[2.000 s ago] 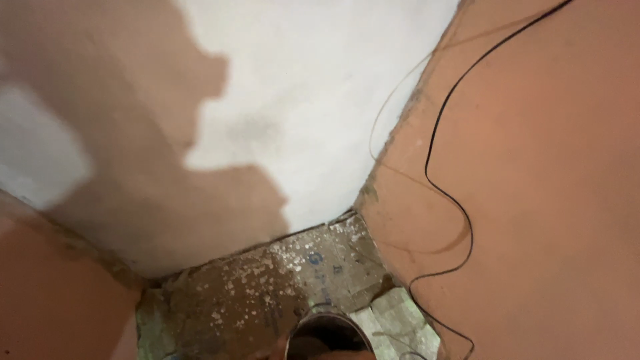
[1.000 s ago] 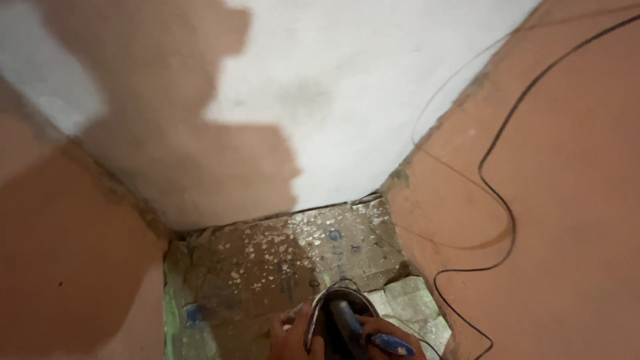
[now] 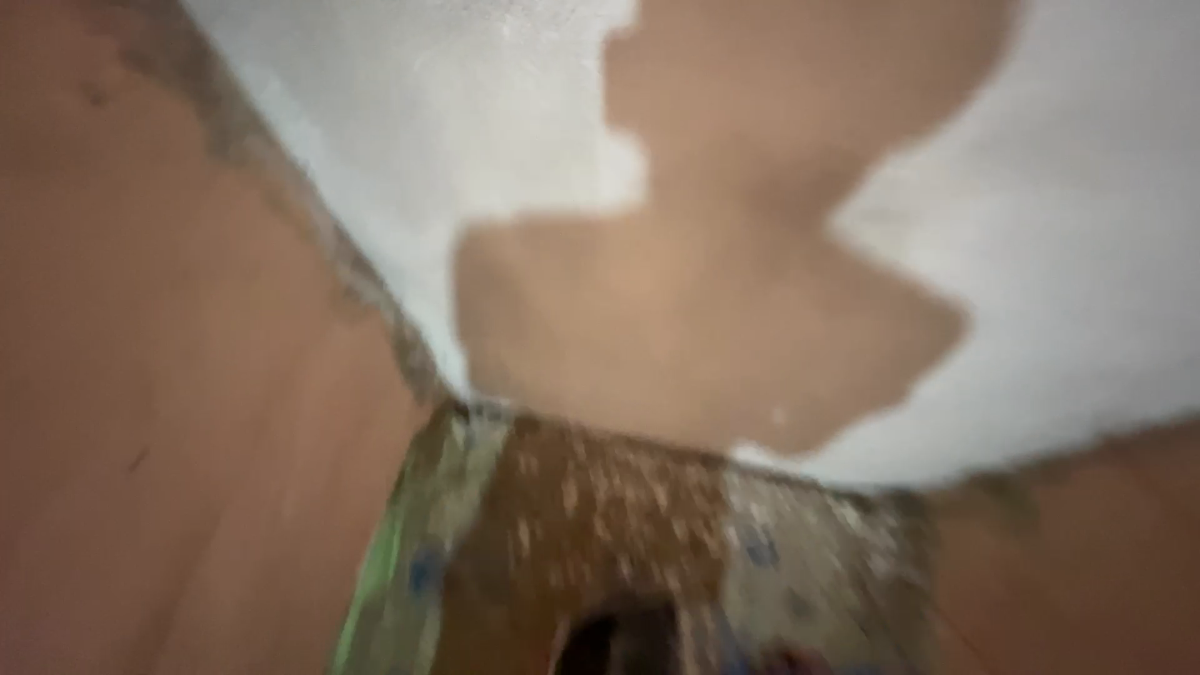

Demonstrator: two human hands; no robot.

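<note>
The view is blurred. At the bottom edge, the dark opening of a round container (image 3: 619, 642) shows in part. Just right of it is a small reddish patch that may be part of my right hand (image 3: 787, 658), too blurred to show its fingers or what they hold. My left hand cannot be made out. Beyond the container rises a white wall (image 3: 1059, 206), with a large brownish shadow (image 3: 694, 309) across its middle.
Cardboard (image 3: 600, 525) with pale specks covers the floor, with a green strip (image 3: 380, 562) along its left side. An orange-brown wall (image 3: 187, 375) stands at the left, and another orange-brown wall (image 3: 1078, 553) at the lower right.
The view has swung strongly. A second ago both hands were at the container, with a blue-handled thing by the right one; now they are mostly or wholly out of sight. The shadow has changed shape.
</note>
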